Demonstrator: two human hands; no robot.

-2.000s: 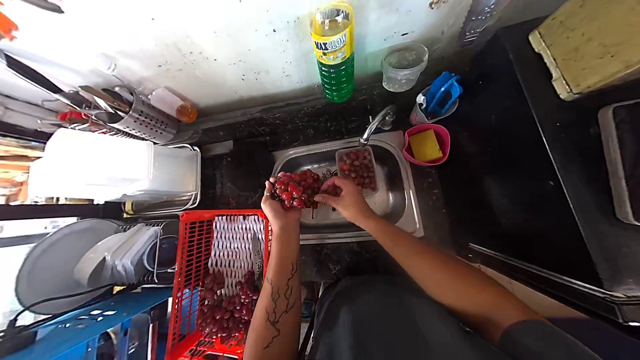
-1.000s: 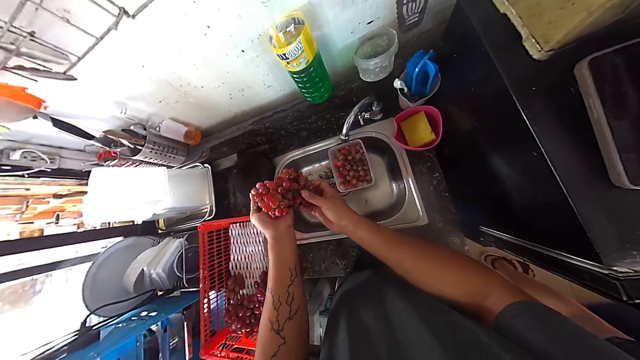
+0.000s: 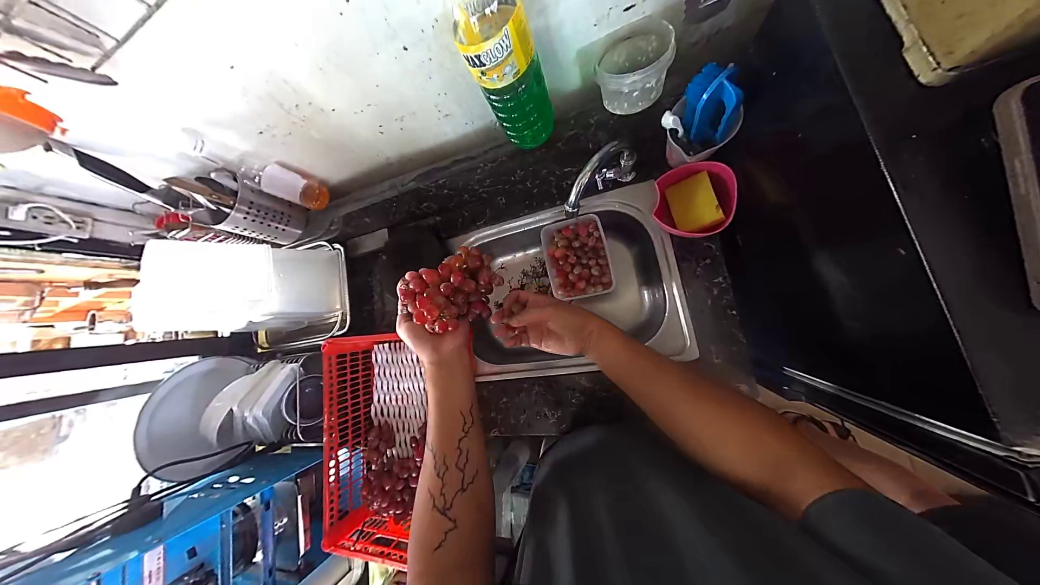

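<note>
A bunch of red grapes rests in my left hand, which cups it from below at the left side of the steel sink. Just right of the bunch is my right hand, its fingers curled together; whether a grape is between them I cannot tell. A clear square plastic container of loose grapes stands in the sink under the faucet. Bare grape stems lie beside it. More bunches of grapes lie in a red plastic crate at the lower left.
Behind the sink stand a bottle of green liquid and a clear tub. To its right are a pink holder with a yellow sponge and a cup with blue brushes. Dish racks stand at the left.
My right hand has moved away from the bunch, leaving a small gap; a second ago its fingers were at the grapes. My left hand still holds the bunch. The view has shifted.
</note>
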